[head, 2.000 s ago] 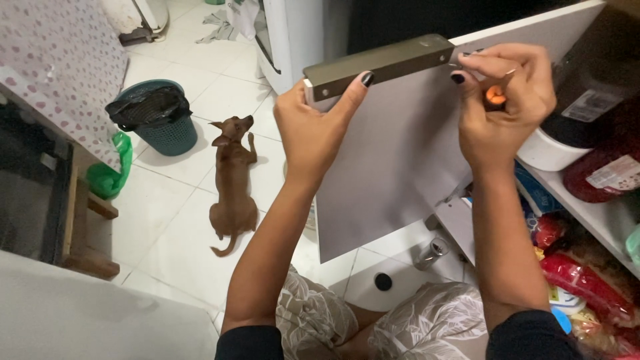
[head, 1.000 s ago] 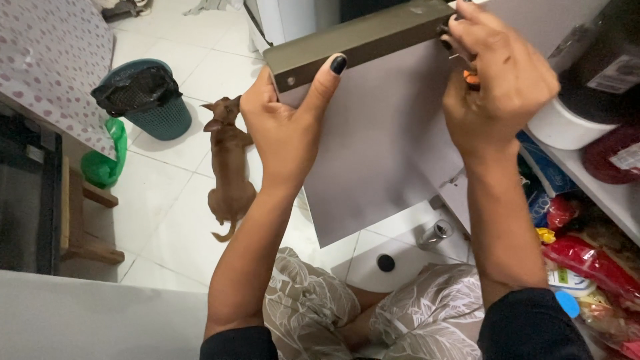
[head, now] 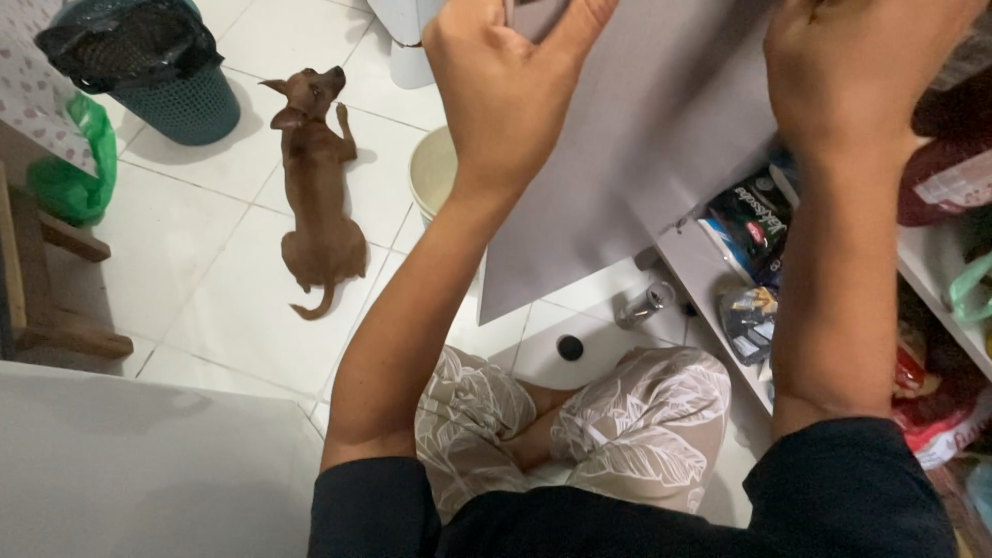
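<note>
My left hand (head: pixel 515 93) is at the top of the view, its thumb and fingers around the upper edge of a grey cabinet door (head: pixel 589 186). Only a sliver of what lies between them shows. To the right, my right hand (head: pixel 868 70) is raised in front of the door's far side; its fingers are cut off by the top edge, so what it holds is hidden. The metal strip along the door's top is out of view. A clear glass or jar (head: pixel 645 304) lies on the floor below the door, near a round black lid (head: pixel 570 348).
A brown dog (head: pixel 319 194) lies on the white tiles at left, near a green basket bin (head: pixel 186 101) with a black bag. A pale bucket (head: pixel 434 170) stands behind my left forearm. Shelves (head: pixel 942 287) with packaged goods are at right, a wooden stool (head: pixel 74 333) at far left.
The view has shifted downward, so the door's metal strip and my fingertips have left the frame. The bucket beside the door now shows. The dog remains lying on the floor.
</note>
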